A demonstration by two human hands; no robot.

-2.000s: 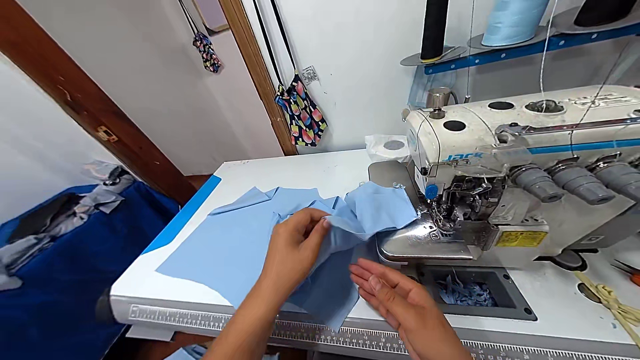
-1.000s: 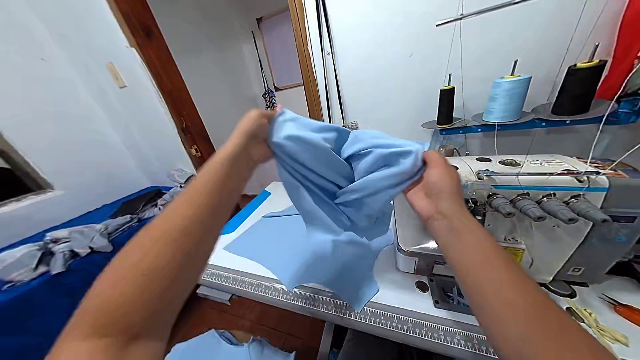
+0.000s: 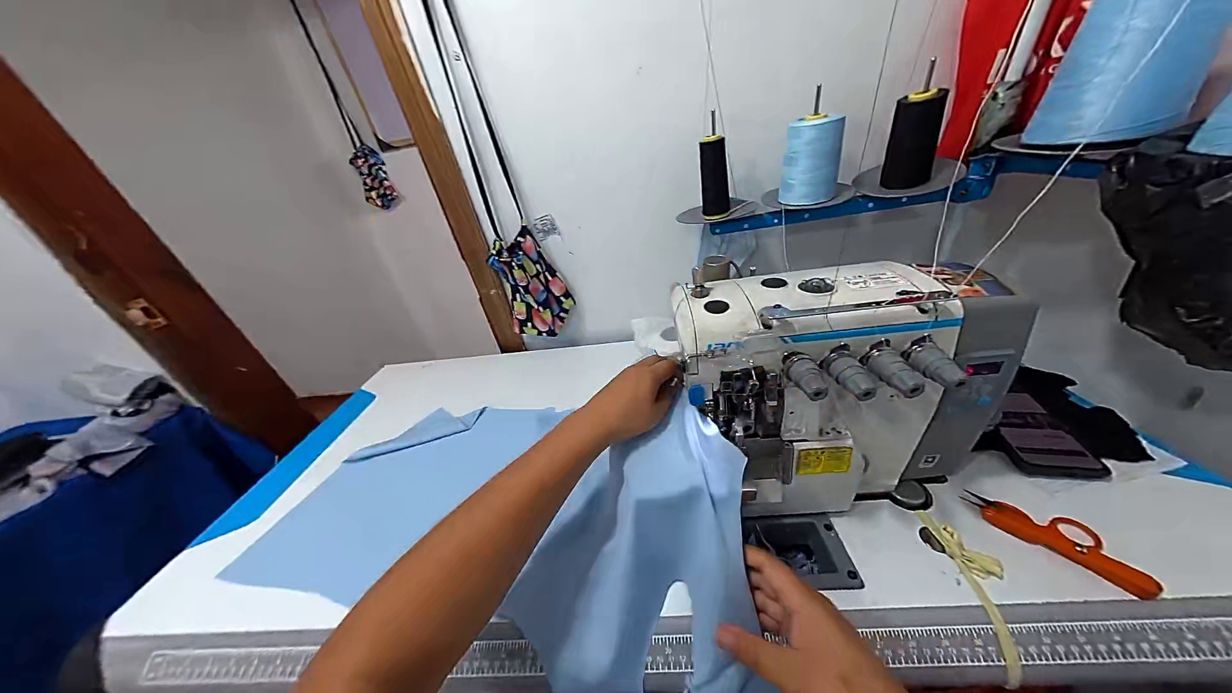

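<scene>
A light blue fabric piece (image 3: 635, 520) hangs from the needle area of a white Jack overlock sewing machine (image 3: 818, 385) down over the table's front edge. My left hand (image 3: 640, 395) grips its upper part, just left of the presser foot area; the fingertips are partly hidden. Lower down, my right hand (image 3: 789, 621) holds the fabric's right edge between thumb and fingers, near the ruler strip. Another light blue fabric piece (image 3: 414, 500) lies flat on the table to the left, with a corner folded over.
Orange thread snips (image 3: 1068, 544), a yellowish tied cord (image 3: 972, 568) and a phone (image 3: 1044, 428) lie right of the machine. Thread cones (image 3: 811, 159) stand on a blue rack behind it. A blue cloth-covered container (image 3: 125, 510) with fabric scraps is at the far left.
One second ago both hands held the fabric raised in front of the machine. Both have come down, the left hand now beside the needle area and the right near the table edge.
</scene>
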